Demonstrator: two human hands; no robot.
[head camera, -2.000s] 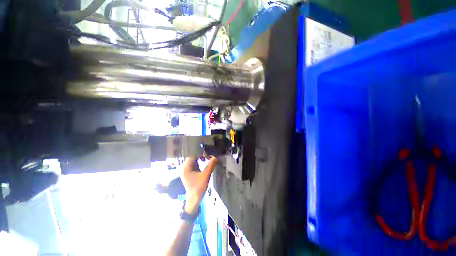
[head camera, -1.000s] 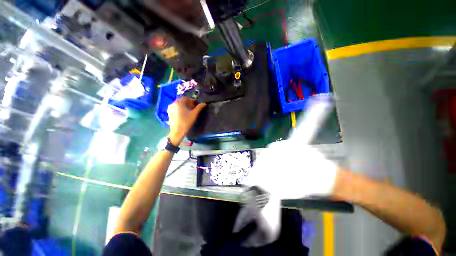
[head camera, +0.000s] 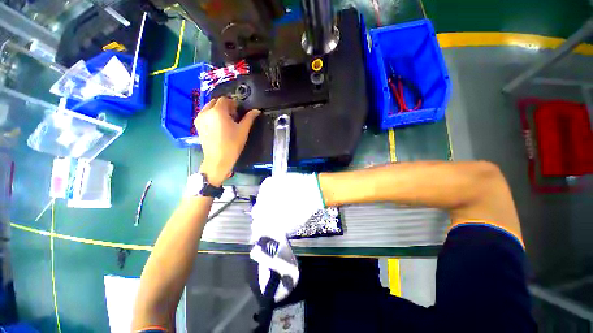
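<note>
The black base (head camera: 348, 97) of the press lies ahead of me, with the ram tooling (head camera: 274, 75) above it. My left hand (head camera: 222, 133), bare, rests at the base's left front edge, thumb and fingers apart beside a round metal piece (head camera: 242, 91); whether it holds something small is unclear. My right hand (head camera: 286, 198), in a white glove, is closed around a long silver wrench (head camera: 280, 146). The wrench's holed end points at the base's front. The glove partly covers the parts tray of small white pieces (head camera: 318, 224).
Blue bins stand left (head camera: 174, 107) and right (head camera: 426, 71) of the base; the right one holds red-handled pliers (head camera: 406, 97). Red and white wire leads (head camera: 224, 75) lie beside the tooling. A ribbed ledge (head camera: 390, 231) runs along the front. Clear bags (head camera: 91, 185) lie at left.
The view has swung down and back from the press. My gloved right hand has come from the right to the middle front, with the wrench now visible. My left hand stays by the base.
</note>
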